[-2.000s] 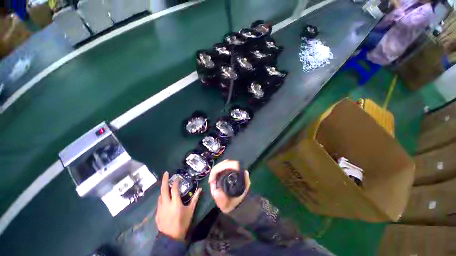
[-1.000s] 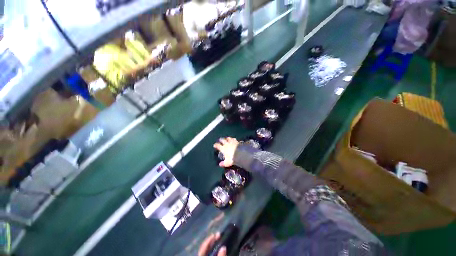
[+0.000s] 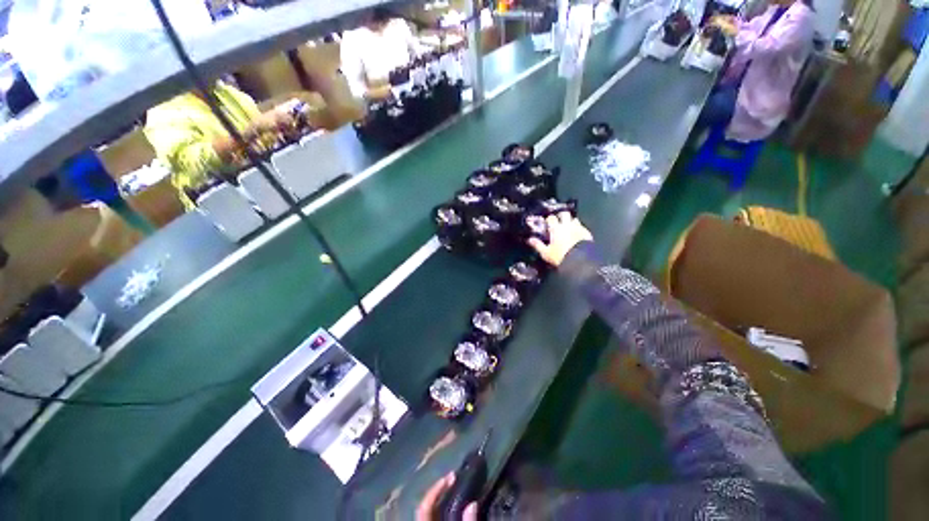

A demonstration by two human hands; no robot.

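Observation:
My left hand (image 3: 438,499), cut by the bottom edge, holds the black electric screwdriver (image 3: 469,483). My right hand (image 3: 558,242) is stretched out to the near side of a cluster of round black housings (image 3: 484,224). Its fingers are around one black housing (image 3: 536,226), partly hidden under them. Several more black housings with silvery boards stand in a slanting row (image 3: 491,324) between the cluster and my left hand, with thin coloured wires at their rims. The pale screw feeder (image 3: 316,392) stands left of the row, its pick-up plate facing me.
A whitish pile of small parts (image 3: 618,165) lies beyond the cluster. An open cardboard carton (image 3: 784,382) stands at the right. A black cable (image 3: 275,183) hangs across the left. A person in pink (image 3: 769,71) sits up the line; white casings (image 3: 229,209) stand across it.
The view has swung up and left. My right hand has moved from the lone housing's place beside the row to the cluster, and that place is vacant. The screwdriver has stayed low in my left hand since one second ago.

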